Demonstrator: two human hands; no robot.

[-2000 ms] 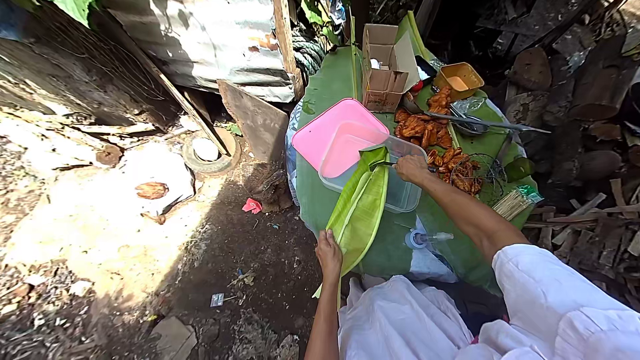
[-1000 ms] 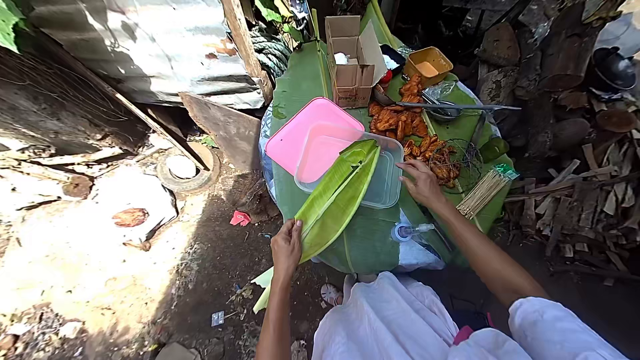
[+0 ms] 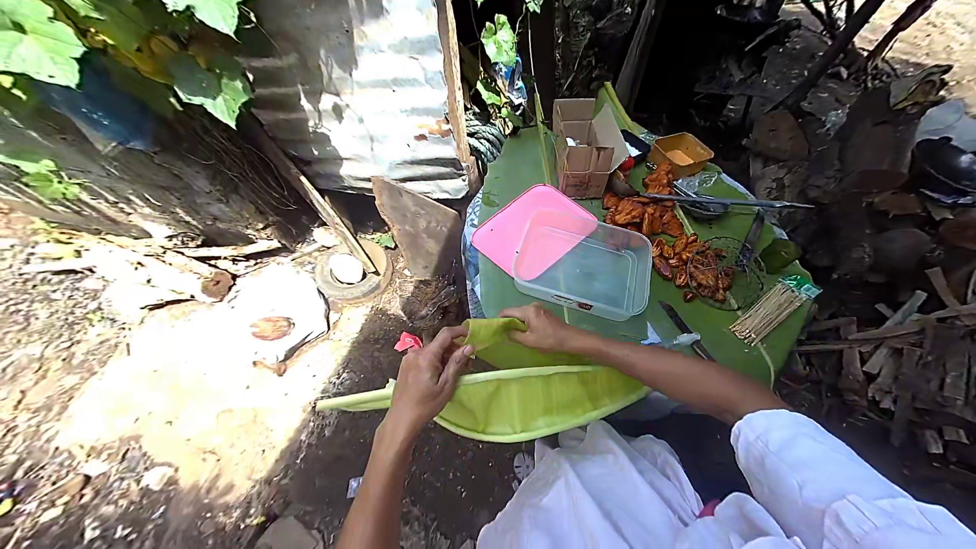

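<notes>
My left hand (image 3: 433,374) and my right hand (image 3: 540,328) pinch the upper edge of a young banana leaf (image 3: 534,402) between them. Its midrib runs sideways, with the stalk end pointing left. Just beyond my hands, a clear plastic container (image 3: 583,267) rests partly over a pink plastic lid (image 3: 534,221). A knife (image 3: 686,331) lies right of the container, near my right forearm. Reddish-brown marinated meat (image 3: 648,216) lies on the leaf-covered table (image 3: 503,286), with a wire rack (image 3: 724,274) over part of it.
Toward the table's far side stand an open cardboard box (image 3: 583,156) and a yellow plastic tub (image 3: 681,155). Bamboo skewers (image 3: 770,311) lie at the right edge. Split firewood (image 3: 900,343) is heaped beyond it. Left of the table are a leaning board (image 3: 418,229) and a tire (image 3: 364,286) on the ground.
The leaf was held slanting over the container; it now lies crosswise nearer my body. My right hand, apart from the leaf one second ago, now grips its edge beside my left. The knife has come into sight.
</notes>
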